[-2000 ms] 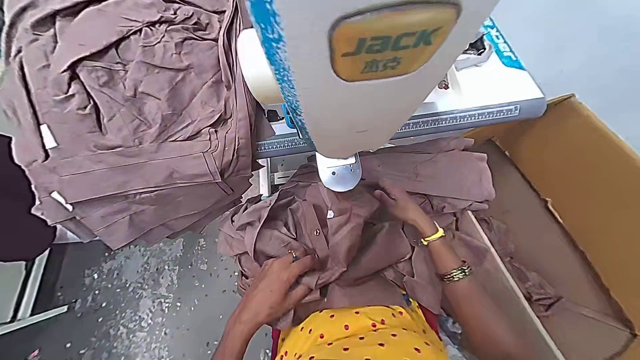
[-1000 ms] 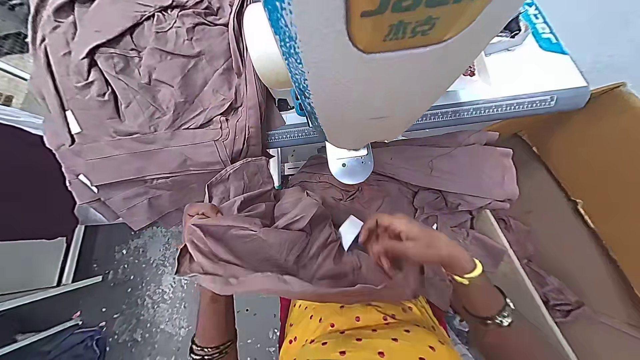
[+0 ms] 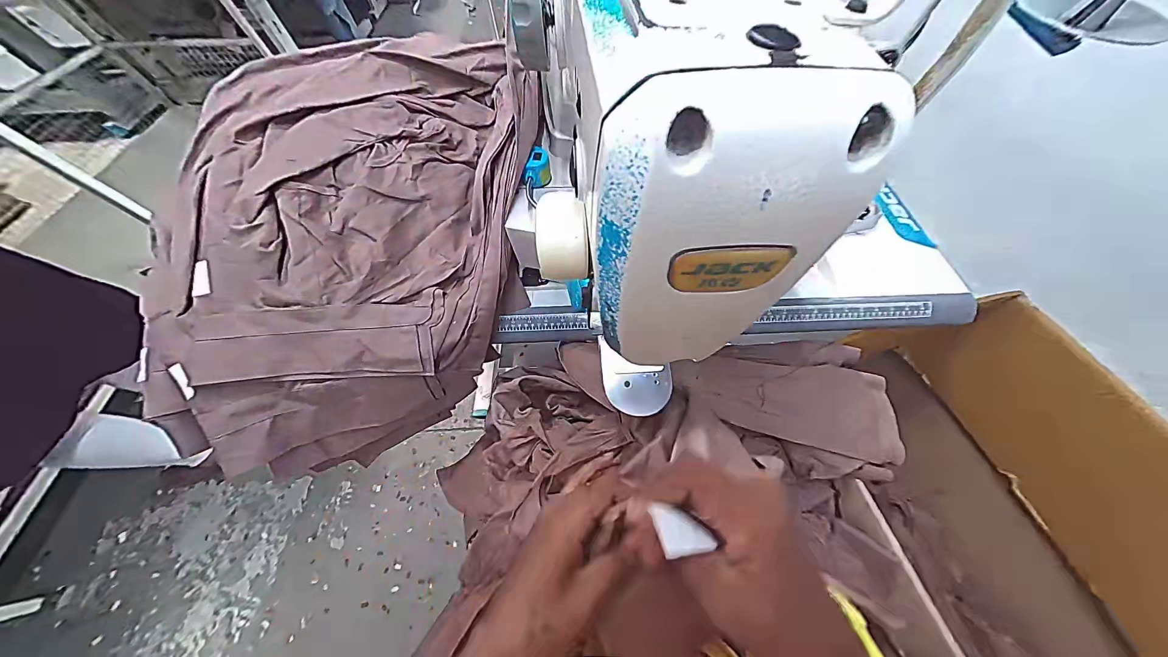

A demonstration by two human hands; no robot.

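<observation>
My left hand [image 3: 575, 538] and my right hand [image 3: 730, 529] are close together over a brown-mauve cloth garment [image 3: 538, 438], below the sewing machine head [image 3: 721, 201]. Both are blurred. A small white tag or paper piece [image 3: 680, 532] shows between them, at my right fingers. My left fingertips are pinched together near it; whether cloth is between them is hard to see. The garment lies bunched under and in front of the machine's rounded metal end [image 3: 637, 388].
A thick stack of matching garments [image 3: 338, 228] with small white tags lies left of the machine. An open cardboard box [image 3: 1049, 438] stands at the right, with cloth hanging over its near edge. Thread scraps litter the grey floor [image 3: 274, 547]. Dark cloth [image 3: 64, 356] is at the far left.
My hands were apart, the left under raised cloth and the right beside the white piece; now they are together. The raised cloth is lower. The view has tilted up.
</observation>
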